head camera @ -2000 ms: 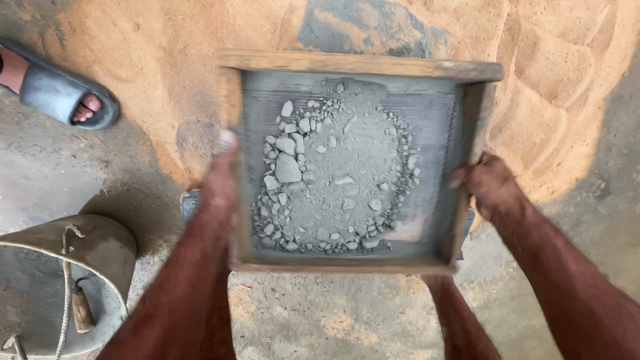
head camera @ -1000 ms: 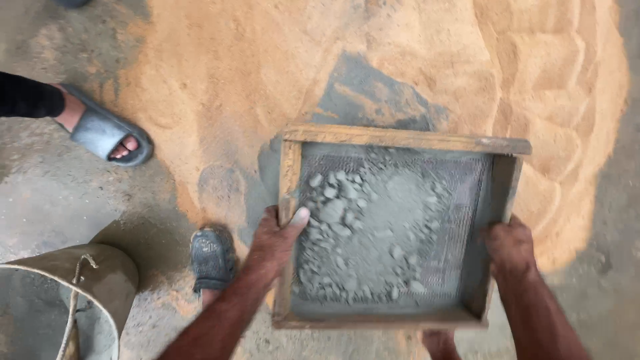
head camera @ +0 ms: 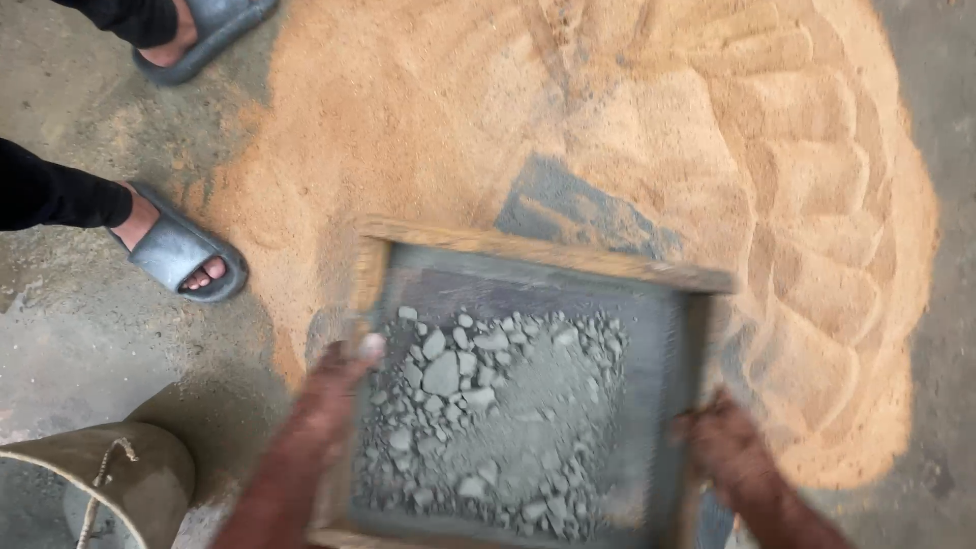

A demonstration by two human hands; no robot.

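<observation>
My left hand (head camera: 335,389) grips the left side of a wooden-framed sieve (head camera: 549,248), its thumb over the rim. On the opposite side, my right hand (head camera: 724,438) is closed around the frame; motion blurs both hands. Grey lumps and powder (head camera: 496,412) lie on the mesh, with the larger lumps toward the left. The sieve is held above a spread of orange-brown sand (head camera: 427,130), and a patch of grey powder (head camera: 579,206) shows just beyond its far edge. The sieve's near edge is partly cut off by the frame.
A bucket (head camera: 152,465) with a rope handle stands at the lower left, partly out of view. At the upper left are another person's feet in grey slides (head camera: 191,259), beside the sand. Concrete floor (head camera: 938,320) borders the sand on the right.
The sieve has moved about between my hands, which keep hold of it. A second foot of the other person has come into view. The view has shifted.
</observation>
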